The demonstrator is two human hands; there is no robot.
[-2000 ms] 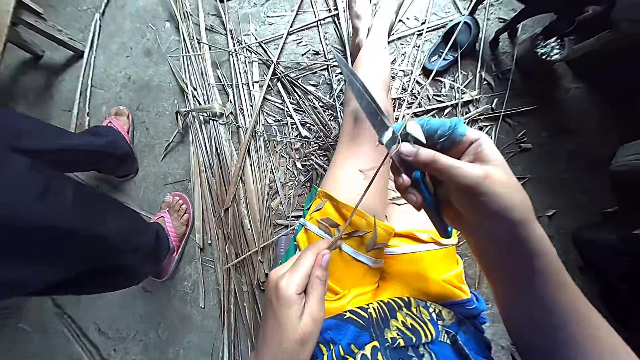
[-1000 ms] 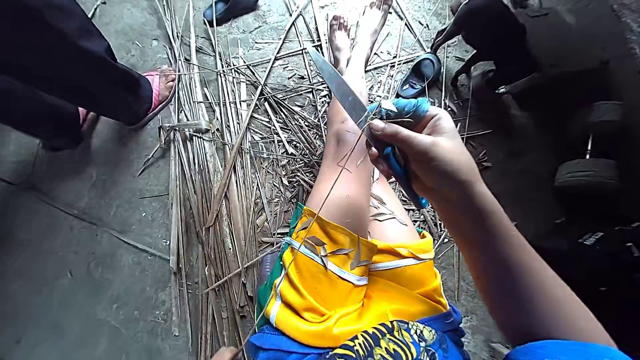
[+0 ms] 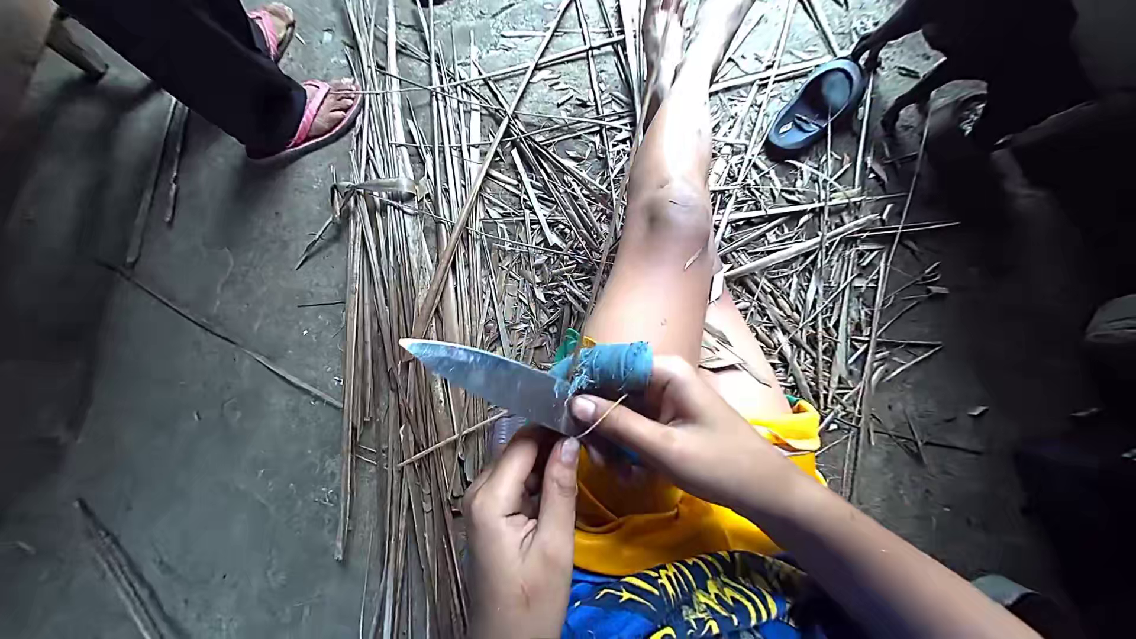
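Note:
My right hand (image 3: 683,426) is closed around a knife (image 3: 488,382), its blade pointing to the left. Blue cloth (image 3: 612,366) is wrapped about a finger of that hand. A thin plant strip (image 3: 605,415) passes by the right thumb at the base of the blade. Just below the blade, my left hand (image 3: 524,515) pinches with thumb and forefinger at the strip's lower end; the fingertips partly hide what they hold. Both hands are above my lap, over yellow shorts (image 3: 657,524).
Long dry stalks (image 3: 408,311) lie on the floor left of my legs, with scraps around them. A person's foot in a pink flip-flop (image 3: 324,115) is at upper left. A dark slipper (image 3: 816,106) lies near a black animal (image 3: 1003,62) at upper right.
My right hand has come down and left with the knife, whose blade now points left instead of up. The left hand, at the bottom edge one second ago, is now up beside the blade.

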